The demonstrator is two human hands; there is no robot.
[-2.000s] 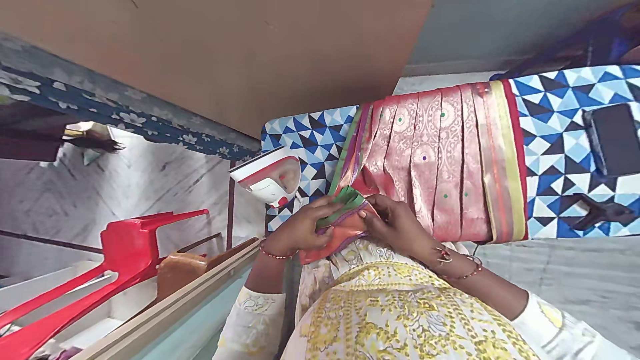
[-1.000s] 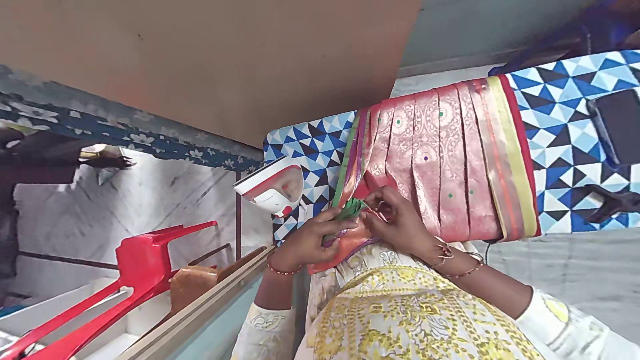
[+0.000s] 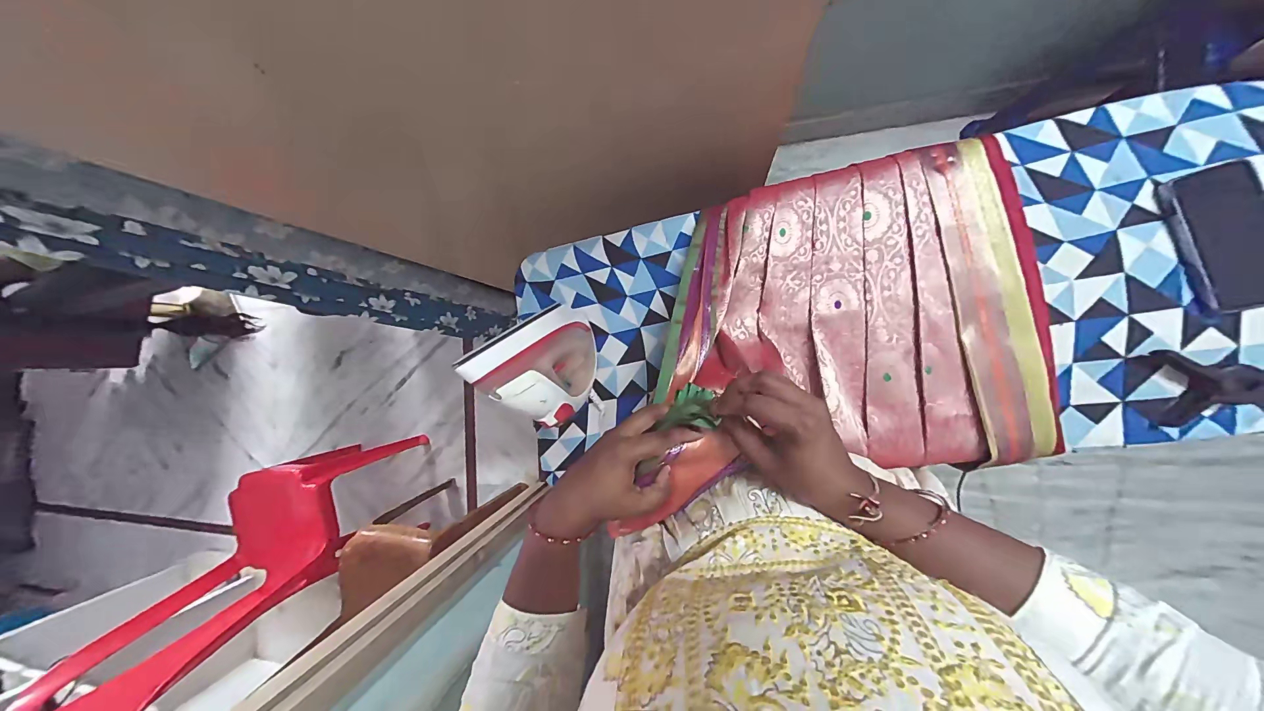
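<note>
A pink brocade sari (image 3: 839, 306) lies in pleats across an ironing board (image 3: 1096, 237) with a blue, black and white triangle pattern. At its near left corner, my left hand (image 3: 617, 469) grips the bunched green and orange border (image 3: 691, 407). My right hand (image 3: 785, 430) pinches the same bunch from the right, fingertips close together by the green edge. A white and red electric iron (image 3: 533, 370) rests on its heel on the board's left end, beyond my left hand.
A smartphone (image 3: 1224, 237) and a black clip-like object (image 3: 1200, 385) lie at the board's right. A red plastic chair (image 3: 286, 523) and a brown object (image 3: 383, 573) are at lower left, beside a wooden-edged surface (image 3: 415, 592). A floral blue curtain (image 3: 267, 276) hangs at left.
Both hands have stayed at the sari's near left corner, and the fingers have shifted on the bunched border. The pleated cloth and the iron show no plain change.
</note>
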